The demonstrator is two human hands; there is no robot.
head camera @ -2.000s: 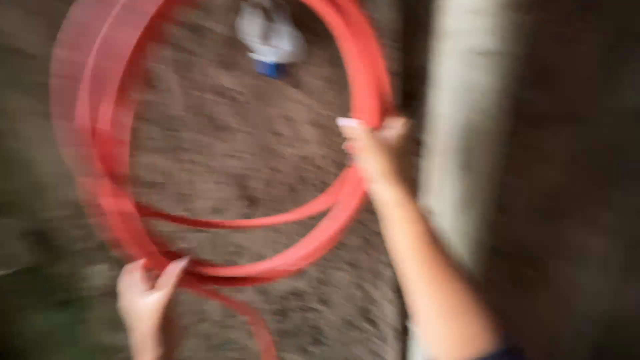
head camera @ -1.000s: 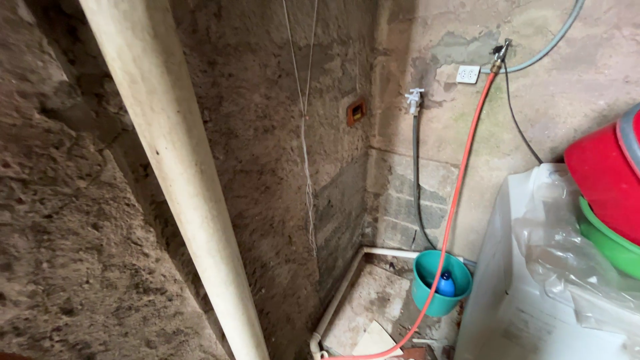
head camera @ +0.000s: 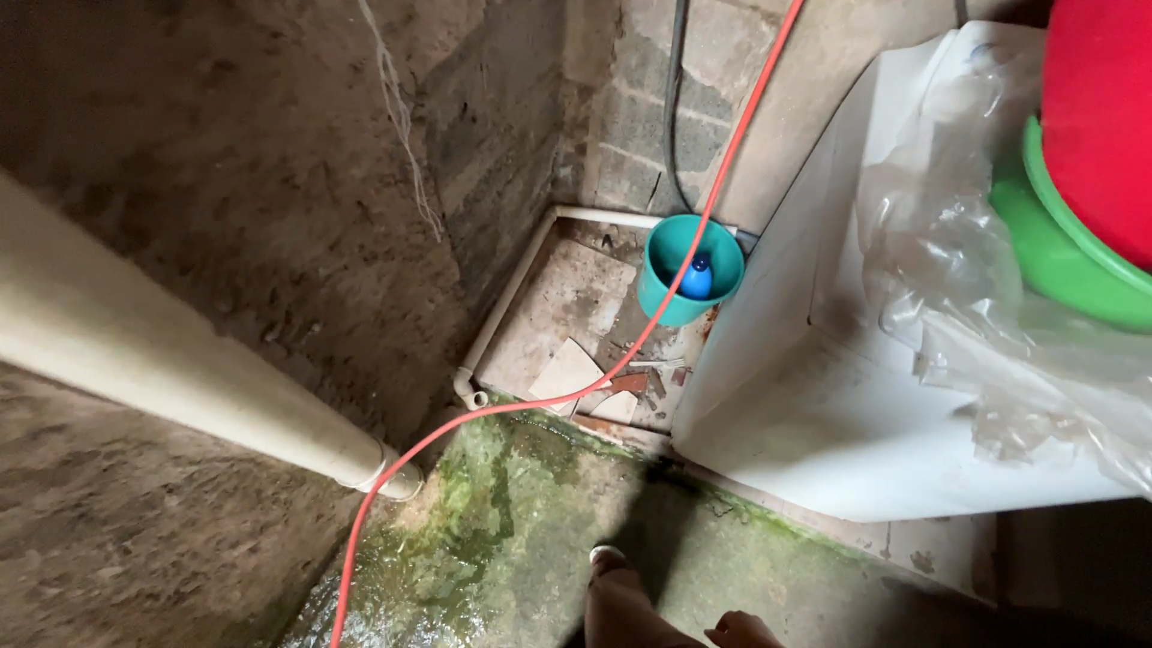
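Observation:
Part of a hand, which looks like my right hand, shows at the bottom edge. One digit with a pale nail points up, and curled fingers sit to its right. The rest is cut off, so whether it holds anything is hidden. My left hand is not in view. A red-orange hose comes down from the top, passes over a teal bucket, bends left across the floor's edge and leaves at the bottom left. Inside the bucket is a blue bottle with a dark cap.
A white plastic pipe slants along the rough left wall. Thinner white pipe borders a raised corner with broken tile pieces. The floor is wet and greenish. At right, a white appliance bears plastic sheeting and green and red basins.
Two seconds ago both hands were on a coil of red hose, which is now out of view. The view has tilted down since one second ago, and a hand shows at the bottom.

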